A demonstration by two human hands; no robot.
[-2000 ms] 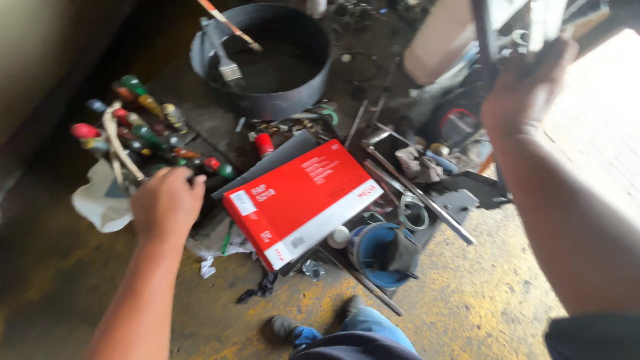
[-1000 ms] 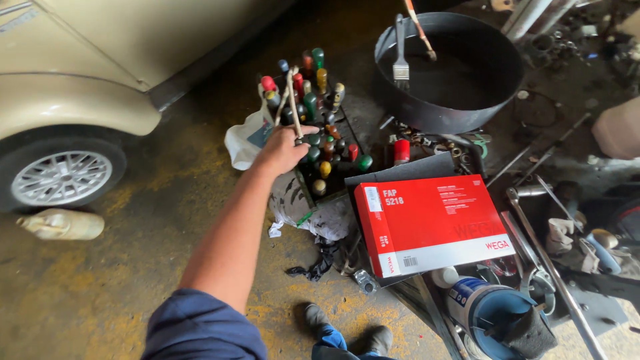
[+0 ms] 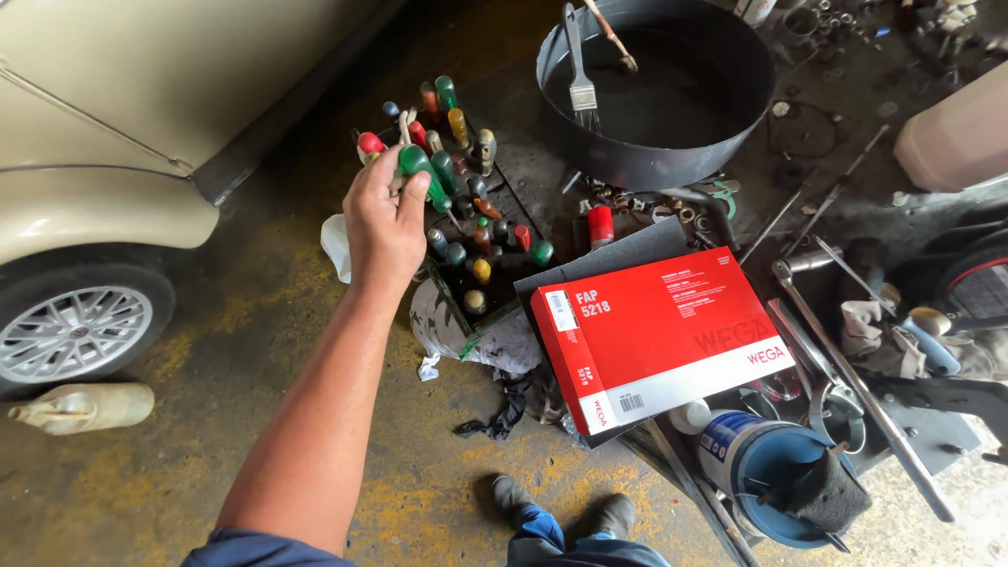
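My left hand (image 3: 387, 216) grips a screwdriver by its green translucent handle (image 3: 425, 175), between thumb and fingers, over a rack of screwdrivers. The thin shank points down toward the rack. Several other screwdrivers stand in the rack with handles up, among them a yellow one (image 3: 482, 271), a red one (image 3: 522, 235) and a green one (image 3: 541, 252). Right of the rack lies a red and white WEGA filter box (image 3: 654, 323) on a dark sheet. My right hand is out of view.
A round black metal basin (image 3: 654, 157) holds two brushes. At the right are a breaker bar (image 3: 866, 394), a blue bucket (image 3: 787, 488), rags and loose hardware. A car wheel (image 3: 75, 331) and a plastic bottle (image 3: 87, 408) are at the left, on the stained floor.
My left hand, low among the handles one second ago, now holds the green-handled screwdriver above them. My right hand, seen at the upper right two seconds ago, has left the view. The view has shifted.
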